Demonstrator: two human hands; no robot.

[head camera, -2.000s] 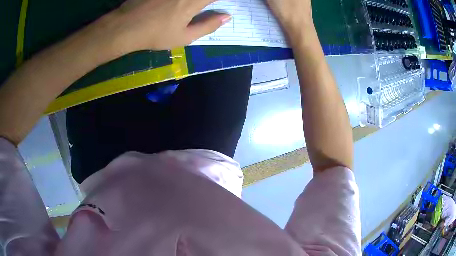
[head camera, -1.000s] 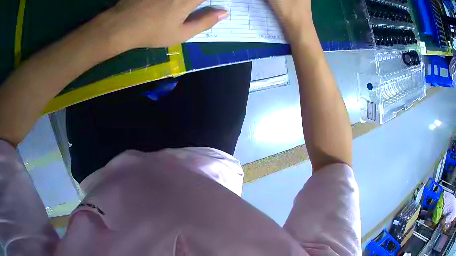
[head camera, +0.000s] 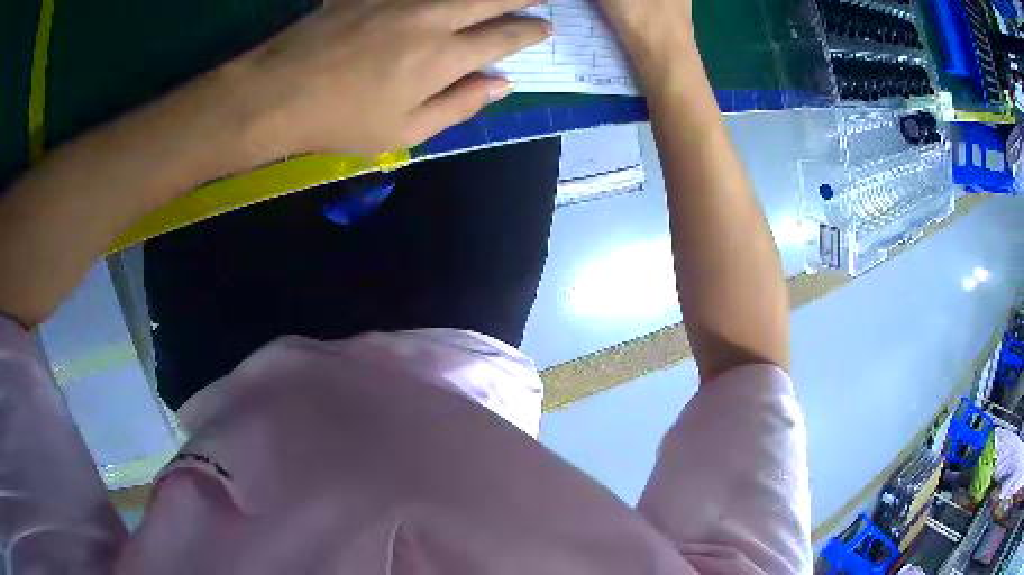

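Note:
A white record sheet with printed lines (head camera: 578,51) lies on the green bench mat (head camera: 741,45) at the top edge of the picture. My left hand (head camera: 416,67) lies over the sheet's left part, palm down, fingers apart, with nothing seen in it. My right hand (head camera: 657,28) is at the sheet's right side; its fingers are cut off by the top edge, so what it holds cannot be seen.
Blue tape (head camera: 595,110) and yellow tape (head camera: 247,185) line the bench's near edge. At the right stand a tray of dark parts (head camera: 881,76) and a clear ribbed tray (head camera: 887,185) with one black part, overhanging the edge. Blue bins and a person (head camera: 1005,461) are far right.
My left hand has moved right and a little towards me, now covering more of the sheet's left part and the tape corner. My right hand has hardly moved.

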